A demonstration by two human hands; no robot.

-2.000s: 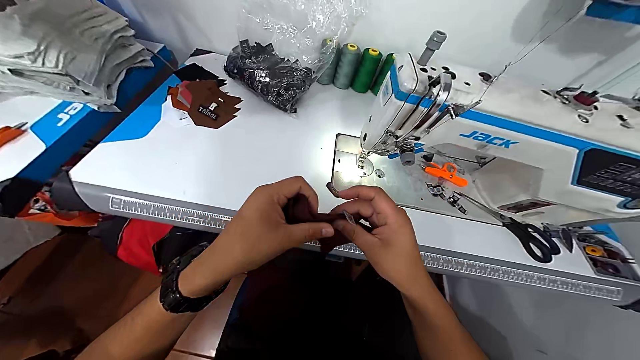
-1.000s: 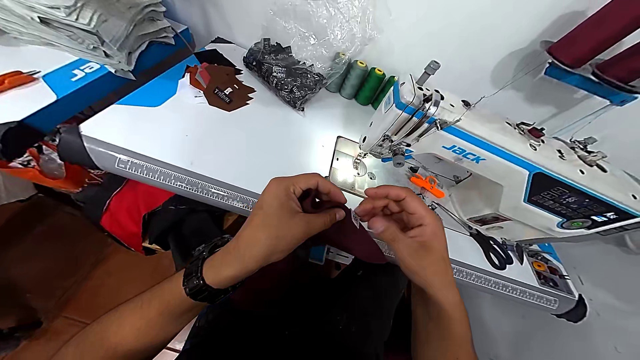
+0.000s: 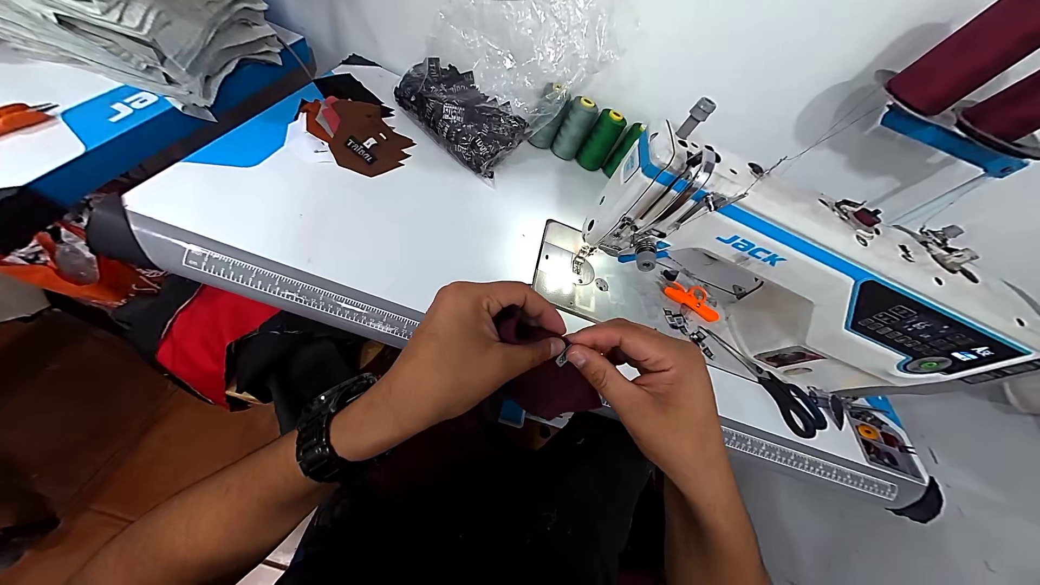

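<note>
My left hand, with a black watch on its wrist, pinches a piece of dark maroon fabric over the table's front edge. Thumb and forefinger of my right hand meet it at the same spot, holding a small grey label against the fabric's edge. The fingertips of both hands nearly touch, and part of the fabric is hidden behind them. Just beyond is the lit needle plate of a Jack sewing machine.
Orange-handled thread snips and black-handled scissors lie under the machine arm. Behind stand green thread cones and a plastic bag of black labels. Brown patches lie at the back left, near stacked grey fabric pieces. A printed ruler runs along the front edge.
The maroon fabric, bunched between my hands two seconds ago, now hangs lower below them. My right hand, a little apart one second ago, has closed in on the fabric beside my left. The view has shifted.
</note>
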